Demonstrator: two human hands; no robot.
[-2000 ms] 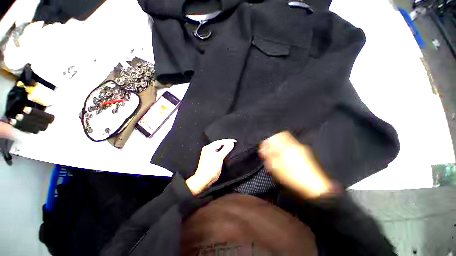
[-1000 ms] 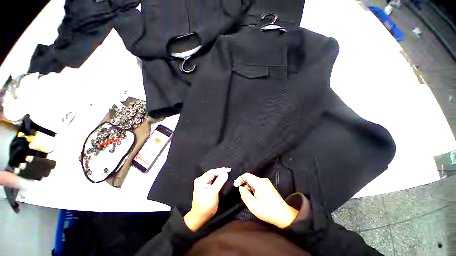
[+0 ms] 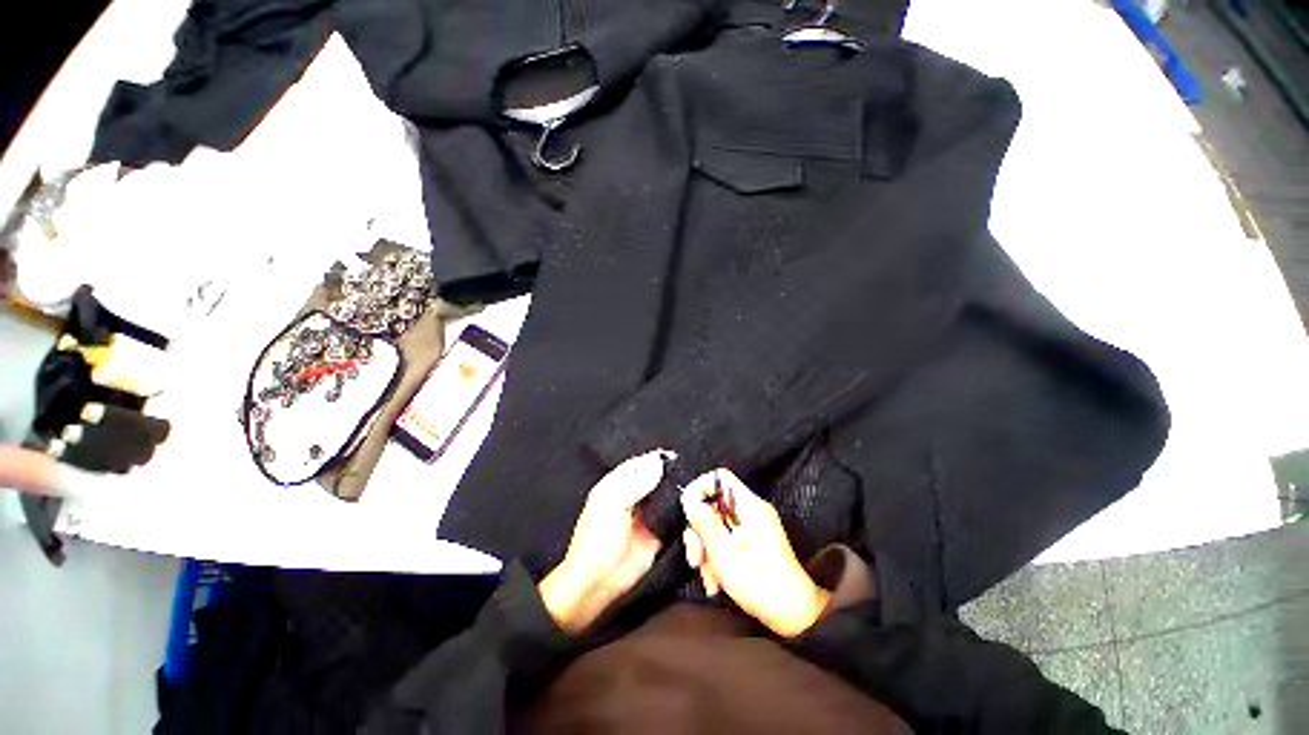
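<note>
A large black jacket lies open on the white table, its sleeve end at the table's near edge. My left hand pinches the dark sleeve cuff with thumb and fingers. My right hand is just right of it, fingertips closed and close to the left fingertips. A small dark reddish tool, perhaps thread snips, shows in the right hand. Any needle, thread or button at the fingertips is too small to tell. Patterned lining shows right of my right hand.
An oval white tray with metal buttons, a button pile and a phone lie left of the jacket. A second black jacket with a hanger lies beyond. Dark thread spools and a blurred hand are far left.
My right hand came in from the right, where it was blurred and raised, to beside my left fingertips. Since then both hands stay close together at the cuff. The view has shifted.
</note>
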